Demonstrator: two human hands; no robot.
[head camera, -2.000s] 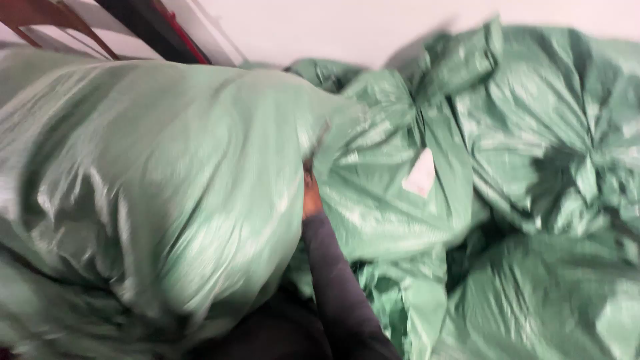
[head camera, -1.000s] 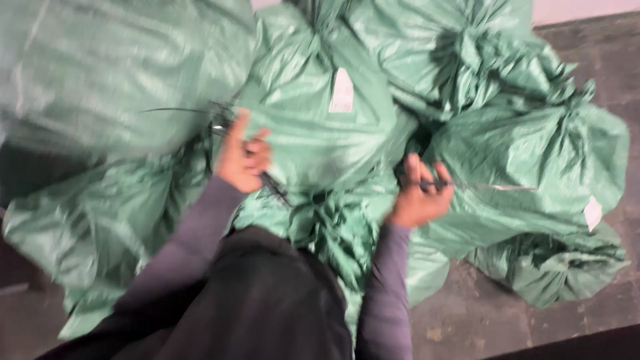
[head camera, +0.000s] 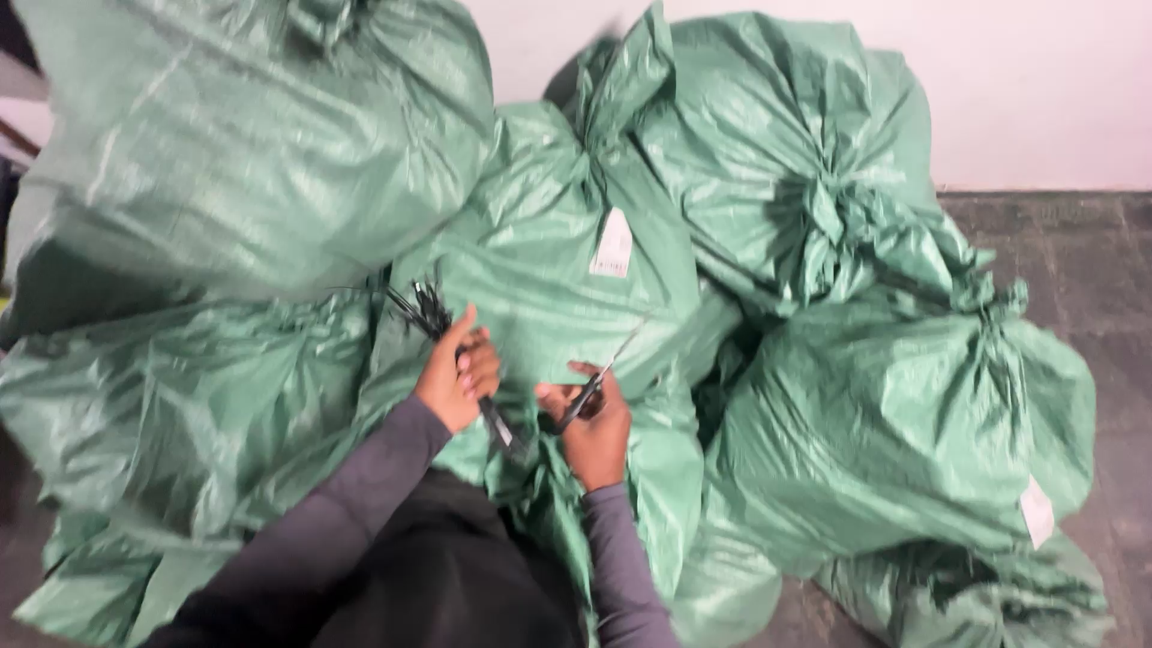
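Observation:
My left hand (head camera: 461, 373) is closed around a bundle of thin black strips (head camera: 423, 310), whose frayed ends stick out above and below the fist. Close to its right, my right hand (head camera: 594, 423) holds scissors (head camera: 585, 400) by dark handles, the metal blades pointing up and to the right. Both hands are over a green woven plastic sack (head camera: 549, 270) with a gathered, twisted neck and a white tag (head camera: 613, 243). The tag bears writing. The hands do not touch each other.
More stuffed green sacks surround the middle one: a large one (head camera: 270, 153) at upper left, one (head camera: 252, 396) below it, one (head camera: 765, 117) at upper right and another tagged one (head camera: 891, 441) at right. A pale wall (head camera: 1026, 99) stands behind, with dark floor (head camera: 1080, 270) at right.
My hands, wide apart one second ago, are now close together. Two seconds ago one hand was at the edge of the large left sack. The view has shifted.

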